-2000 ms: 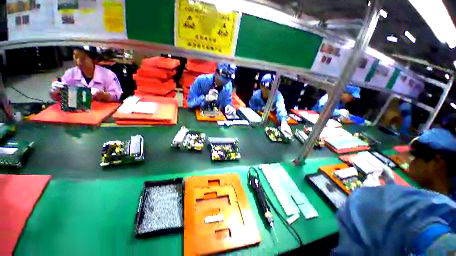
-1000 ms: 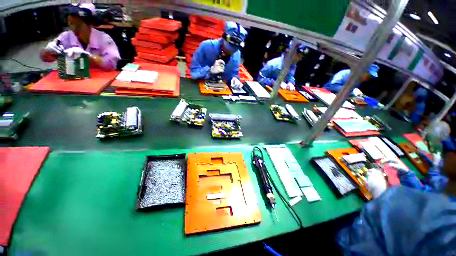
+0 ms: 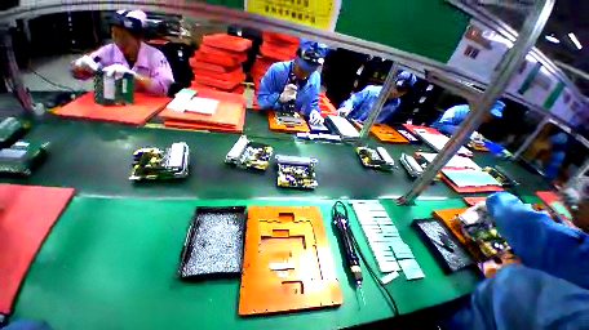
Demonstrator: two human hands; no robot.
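Neither of my hands is in view. The orange fixture (image 3: 315, 283) lies flat in front of me, with a small loose white strip (image 3: 281, 265) on it. The black screw tray (image 3: 215, 243), filled with tiny silver-grey screws, stands at its left side. The black electric screwdriver (image 3: 349, 248) lies to its right, metal tip towards me, with its cord looped beside it. Pale insulator pads (image 3: 380, 235) lie in rows right of the screwdriver.
Several circuit boards (image 3: 297, 172) sit on the dark belt (image 3: 213, 185). A red mat (image 3: 26, 225) lies at left. A metal post (image 3: 475, 122) rises at right. A neighbour's blue sleeves (image 3: 536, 238) reach over another fixture at right. Workers sit across. Blue cloth shows at bottom left.
The view has tilted down since the first frame and shifted slightly since the second. The neighbour's sleeve at right has moved over their board. The fixture, tray and screwdriver have not moved on the bench.
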